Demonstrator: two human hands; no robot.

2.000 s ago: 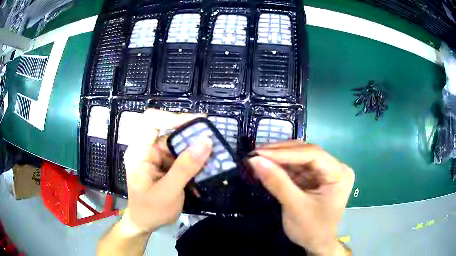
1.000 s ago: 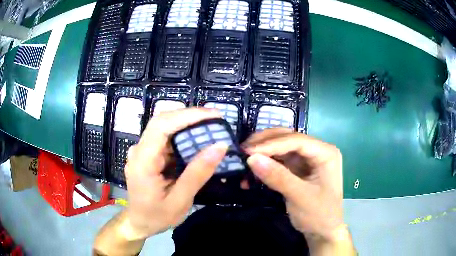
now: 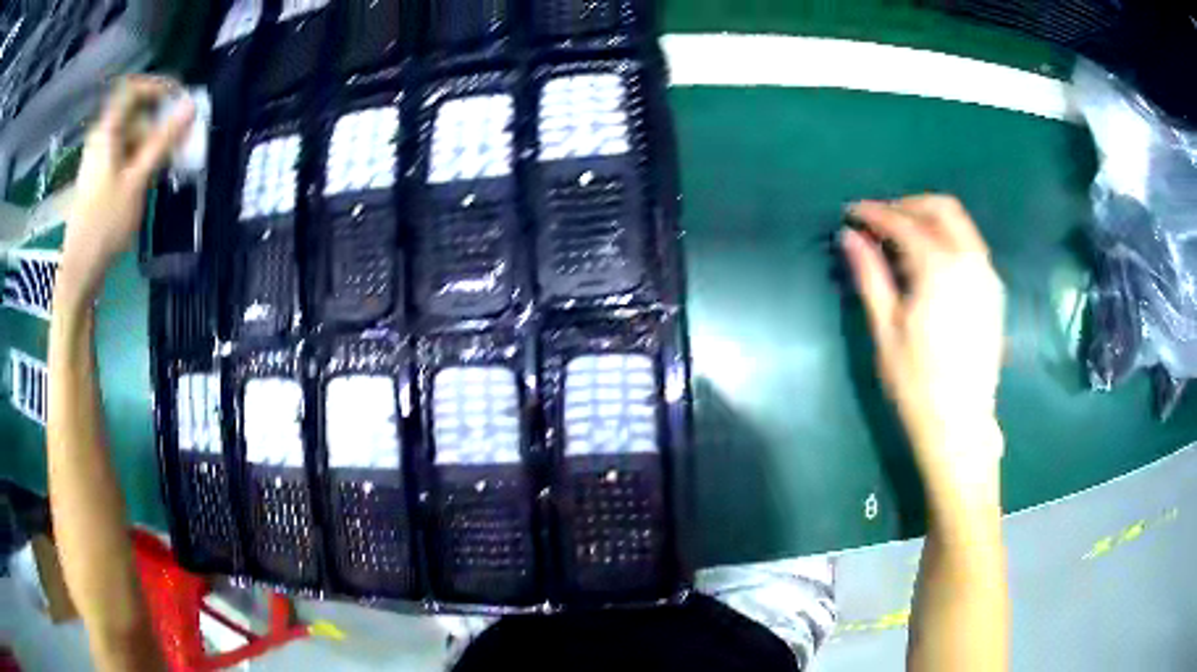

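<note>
My left hand (image 3: pixel 129 164) is at the upper left and holds a phone front housing (image 3: pixel 179 217), its pale keypad end up and its dark end down, over the left edge of the black blister tray (image 3: pixel 381 328). More housings with pale keypads (image 3: pixel 612 400) lie in the tray pockets. My right hand (image 3: pixel 929 269) is over the green mat at the right, fingertips together on a small dark piece, likely a black insert (image 3: pixel 847 226). The fingers hide part of it, and whether more inserts lie under the hand is hidden.
The green mat (image 3: pixel 788 145) has a white line (image 3: pixel 866 71) along its far side. A crumpled clear bag with dark contents (image 3: pixel 1139 243) lies at the right edge. Striped pieces (image 3: pixel 29 381) are at the far left. A red stool (image 3: pixel 164 604) stands below at the lower left.
My hands have moved apart. The left hand carried the housing to the upper left. The right hand moved right, to where the insert pile was seen. The view has shifted, with the tray now lower and further left.
</note>
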